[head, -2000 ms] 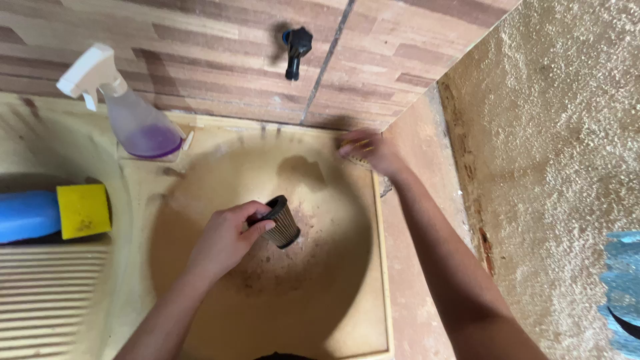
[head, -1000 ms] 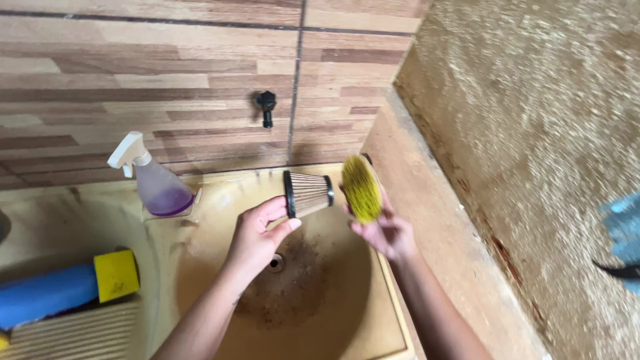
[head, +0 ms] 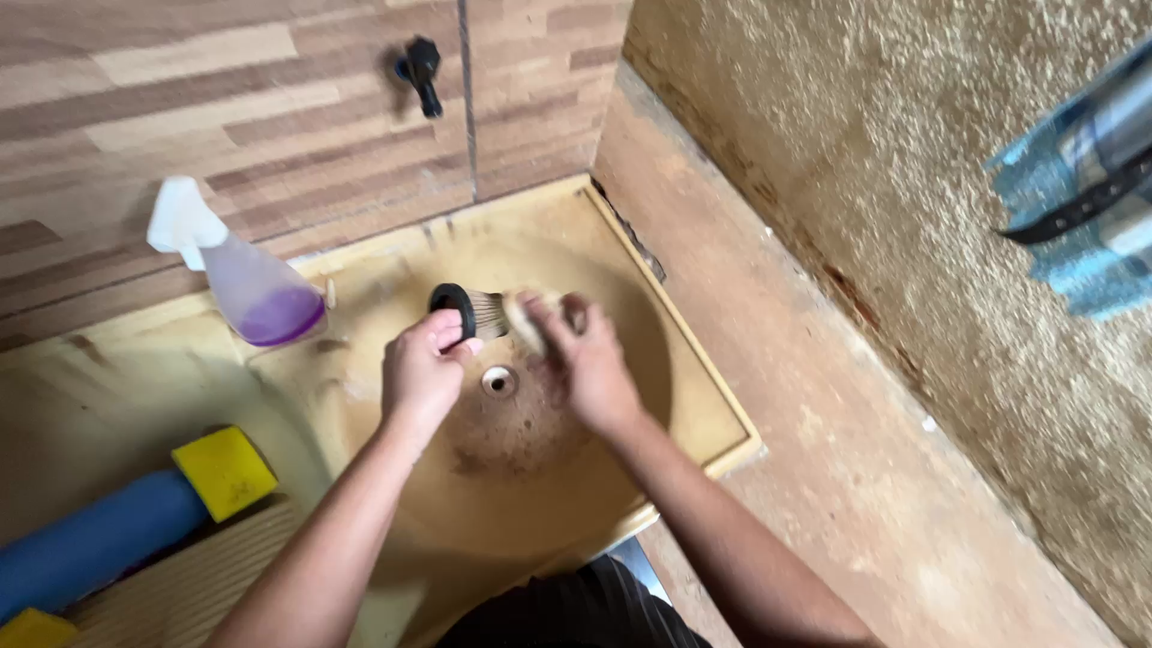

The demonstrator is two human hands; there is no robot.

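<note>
My left hand (head: 427, 364) grips the black rim of a small cone-shaped pleated filter (head: 488, 313), holding it on its side above the round basin of a cream sink (head: 504, 531). My right hand (head: 589, 369) holds a scrubbing brush (head: 525, 322) by its back, blurred, against or very close to the filter's narrow end. The brush's bristles are mostly hidden here. The drain hole (head: 499, 382) shows below, between both hands, with dark dirt around it on the basin floor.
A spray bottle with purple liquid (head: 279, 310) stands on the sink's back ledge. A black tap (head: 421, 76) juts from the tiled wall. At left, a blue cylinder (head: 108, 540) and a yellow sponge (head: 225, 472) lie by the ribbed washboard (head: 198, 576). A rough wall rises at right.
My right hand, at the sink's back right corner two seconds ago, came up with the yellow-bristled brush and is now at the filter. The filter has stayed in my left hand.
</note>
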